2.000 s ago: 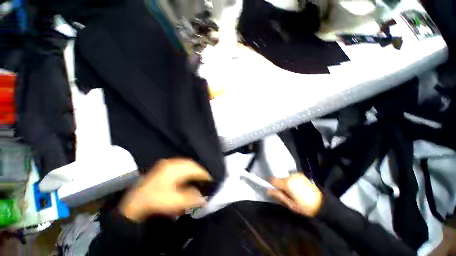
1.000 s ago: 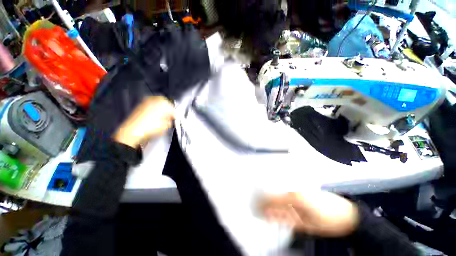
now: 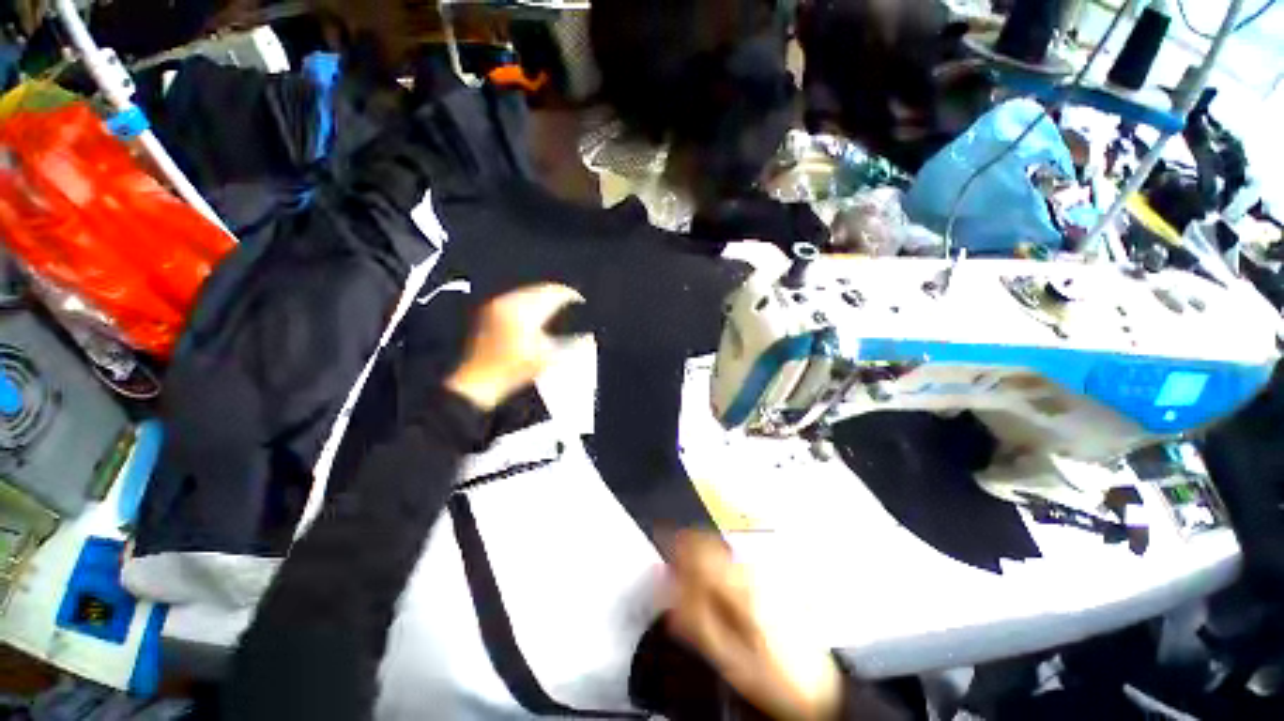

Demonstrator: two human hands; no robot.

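Note:
A garment panel [image 3: 542, 556] lies on the machine table left of the sewing machine, pale side up at the front, with a narrow black strip down it. Black fabric [image 3: 634, 303] reaches back and right to the machine head. My left hand [image 3: 518, 341] has its curled fingers on the black fabric at the panel's back part. My right hand [image 3: 739, 627] is blurred at the panel's right edge, by the lower end of a black band; its grip is unclear. The white and blue sewing machine [image 3: 986, 345] is to the right, its needle area away from both hands.
A black heap with white edges [image 3: 240, 409] lies left of the panel. Stacked black cut pieces [image 3: 936, 486] lie under the machine arm. A red-orange bag [image 3: 106, 218] and grey box [image 3: 49, 409] are at far left. Dark fabric hangs below the table's rounded edge [image 3: 1028, 620].
The view has shifted. The panel, raised and blurred a second ago, now lies spread on the table. My left hand has moved further back and right over black fabric; my right hand has moved left.

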